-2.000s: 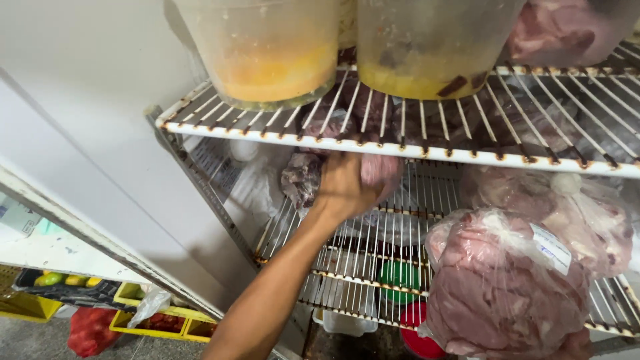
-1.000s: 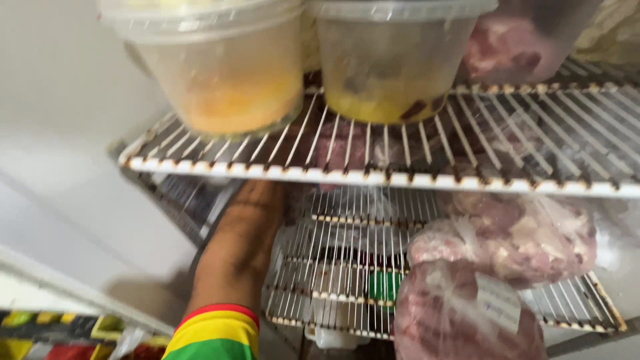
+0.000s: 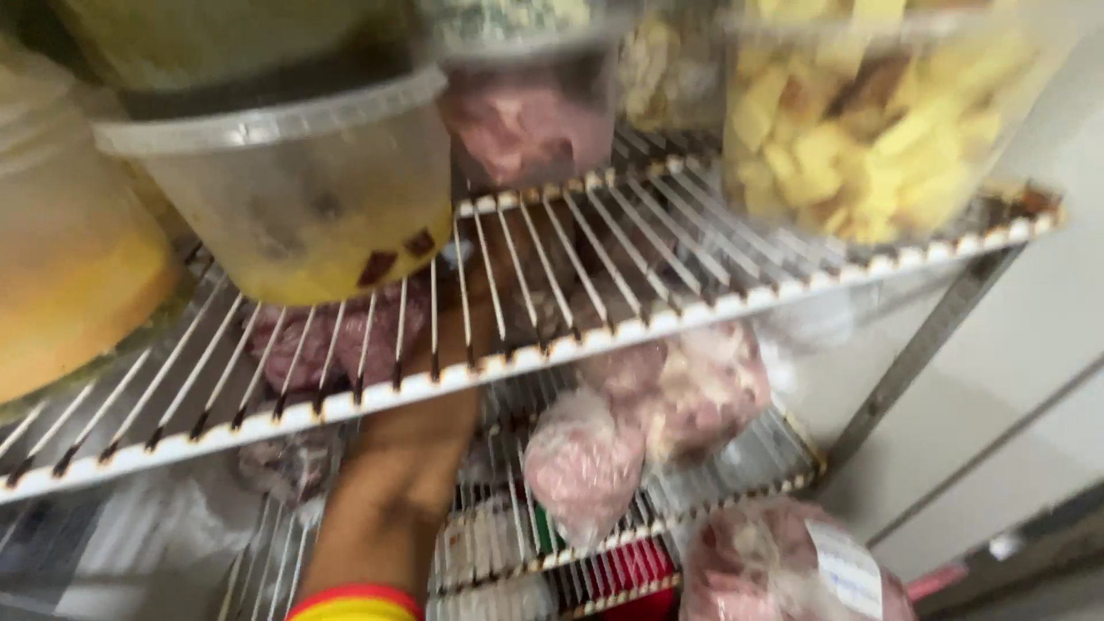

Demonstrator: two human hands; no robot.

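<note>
My left hand (image 3: 509,263) reaches deep under the upper wire rack (image 3: 535,345), its forearm rising from the bottom of the view. Rack wires and blur cover the fingers, so what they touch cannot be told. Bagged dark pink meat (image 3: 345,341) lies left of the forearm, with another wrapped piece (image 3: 293,461) below it. To the right of the arm, pale pink meat in clear plastic bags (image 3: 586,457) rests on the lower rack. A larger labelled bag of meat (image 3: 750,561) is at the lower right, its support hidden. My right hand is out of view.
On the upper rack stand a plastic tub with yellow liquid (image 3: 302,198), a container of pink meat (image 3: 535,121) and a tub of yellow chunks (image 3: 862,129). A metal upright (image 3: 923,354) borders the right side. A red object (image 3: 638,569) shows below.
My left hand has gone from the bagged meat on the left to deeper under the upper rack. The view has swung right, showing the tub of yellow chunks.
</note>
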